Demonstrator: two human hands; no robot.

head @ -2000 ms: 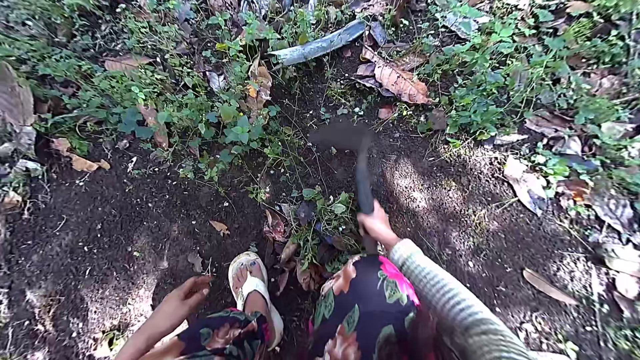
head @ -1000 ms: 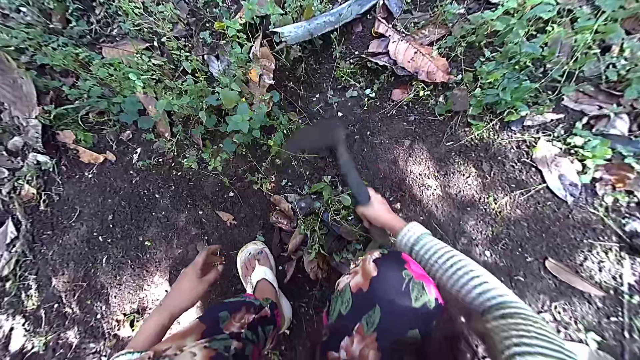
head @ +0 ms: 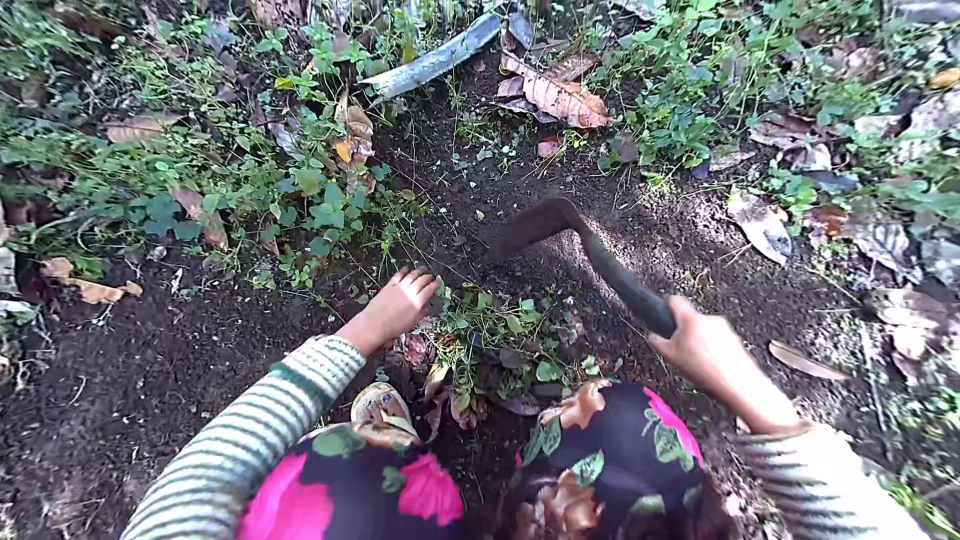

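Observation:
My right hand (head: 701, 349) grips the dark handle of a hand hoe (head: 611, 266), its flat, worn metal blade turned left just above the bare soil. My left hand (head: 401, 300), fingers curled, is over the left edge of a small heap of pulled weeds and dry leaves (head: 495, 337). Whether its fingers are closed on a stem cannot be told. The heap lies between my knees and the hoe blade. Low green weeds (head: 322, 210) grow beyond my left hand.
My sandalled foot (head: 382, 409) stands beside the heap. A pale curved strip of plant stalk (head: 439, 64) and a large brown dry leaf (head: 559, 94) lie ahead. More weeds (head: 675, 112) and fallen leaves (head: 761, 225) border the dark soil on the right.
My left hand has moved from beside my left foot forward and right to the heap. The hoe, still in my right hand, has shifted to the right of where it was.

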